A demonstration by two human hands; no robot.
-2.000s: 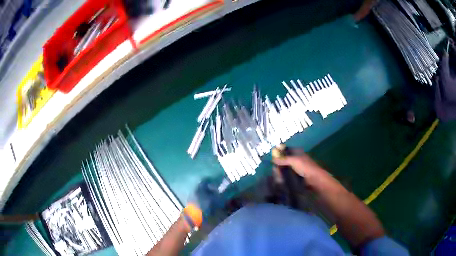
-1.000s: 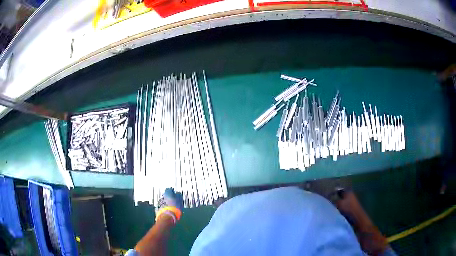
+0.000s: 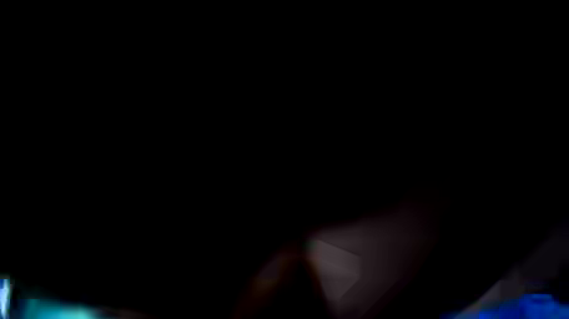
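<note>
The head view is almost wholly black, as if something covers the camera. A dim, blurred brownish-grey shape [image 3: 374, 261] shows low, right of the middle; I cannot tell what it is. Neither my left hand nor my right hand can be made out. No rods, tubes or tray can be seen.
A blurred teal patch [image 3: 59, 309] shows at the bottom left corner, with a small bright spot beside it at the rim. A blurred blue patch [image 3: 524, 308] shows at the bottom right. Nothing else can be told apart.
The bench, the tubes, the short rods, the tray and both hands were in view before. Now the view is dark and they no longer show.
</note>
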